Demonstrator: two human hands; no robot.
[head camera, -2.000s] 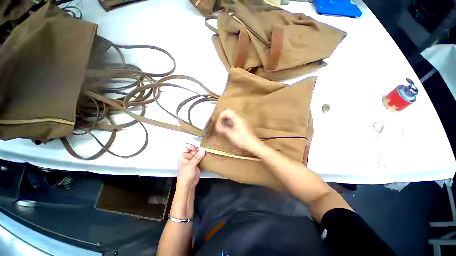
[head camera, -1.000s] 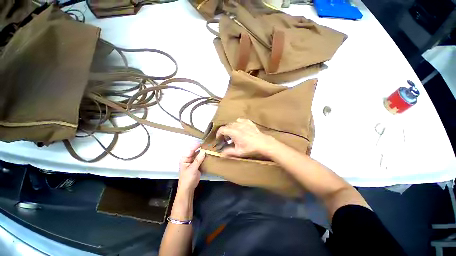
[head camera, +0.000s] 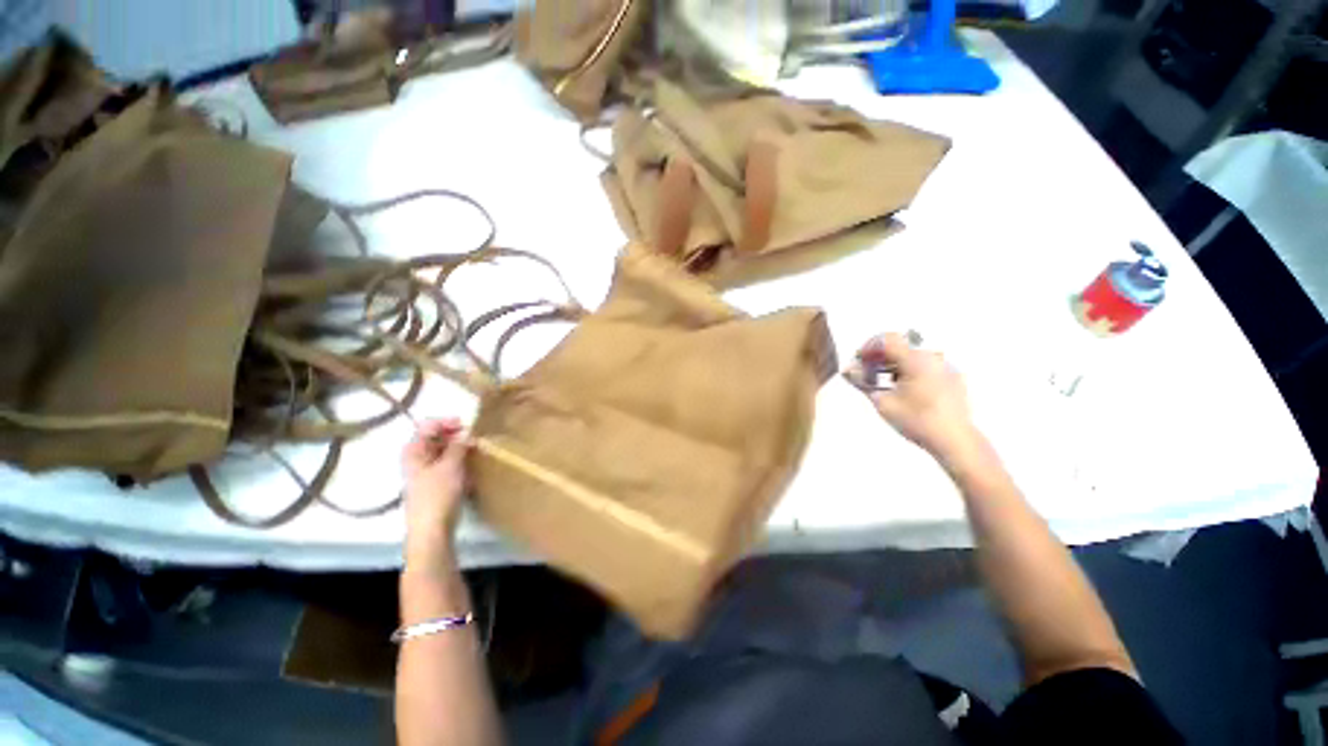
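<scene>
A tan-brown bag body (head camera: 655, 401) lies tilted at the table's front edge, its lower corner hanging over. A pale yellow line runs along its near side. My left hand (head camera: 437, 459) pinches the bag's left corner at the end of that line. My right hand (head camera: 906, 386) is off the bag, just right of its upper right corner. Its fingers are closed around a small dark, shiny tool, mostly hidden, perhaps thread snips.
Another bag (head camera: 816, 182) with red-brown patches lies behind. A brown bag pile (head camera: 131, 292) with tangled straps (head camera: 393, 313) is at left. A red can (head camera: 1119, 296) stands on the white table (head camera: 932, 583) at right. A blue stand (head camera: 932, 66) is at the far end.
My right hand has left the bag and moved right with the tool. My left hand has moved left with the bag corner. The bag has turned, and the view has shifted.
</scene>
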